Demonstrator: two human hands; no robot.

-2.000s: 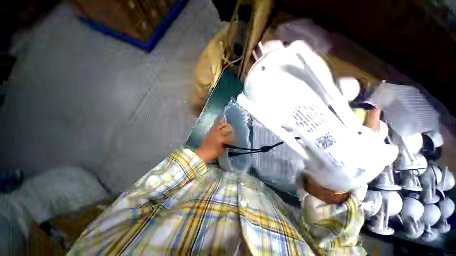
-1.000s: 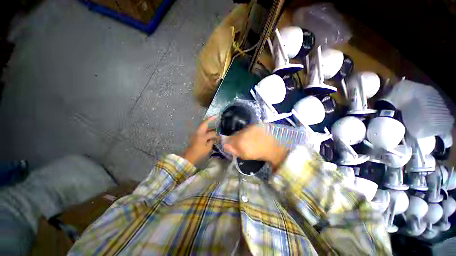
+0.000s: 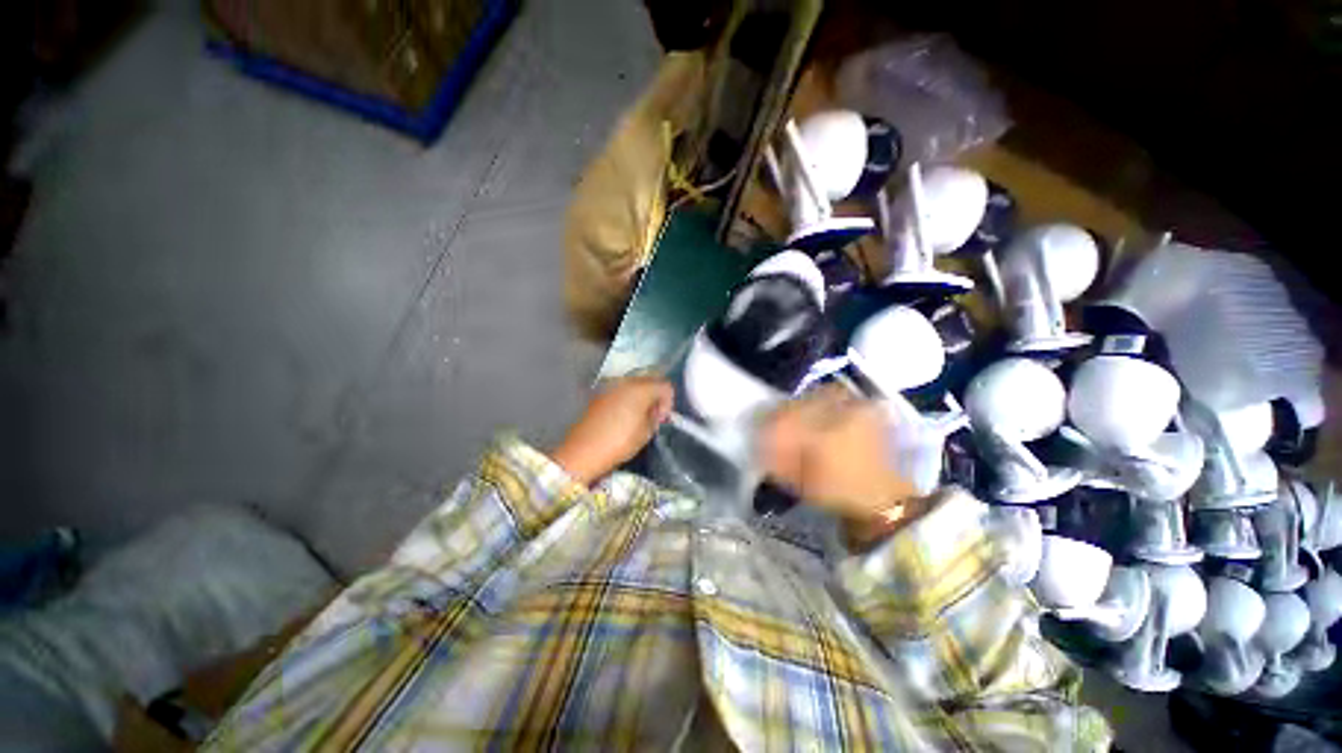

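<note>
A white security camera [image 3: 721, 386] with a black ball front [image 3: 774, 324] lies tilted between my hands at the near edge of the bench. A clear plastic bag [image 3: 698, 459] shows below and around its near part; how far it covers the camera is unclear. My left hand [image 3: 626, 422] is closed on the bag's left edge, beside the camera. My right hand [image 3: 836, 449] is at the camera's right side, blurred, and its grip cannot be made out.
Several white-and-black cameras [image 3: 1016, 400] stand in rows on the green mat [image 3: 680, 287] to the right. Ribbed clear bags [image 3: 1229, 324] lie behind them and another bag [image 3: 927, 96] at the back. A yellow-brown sack [image 3: 611, 221] hangs at the bench end. A blue-edged pallet [image 3: 427, 118] is on the floor.
The large white camera held close to my face is now low between my hands. Since one second ago, its black ball has moved up and right, and my right hand has moved right.
</note>
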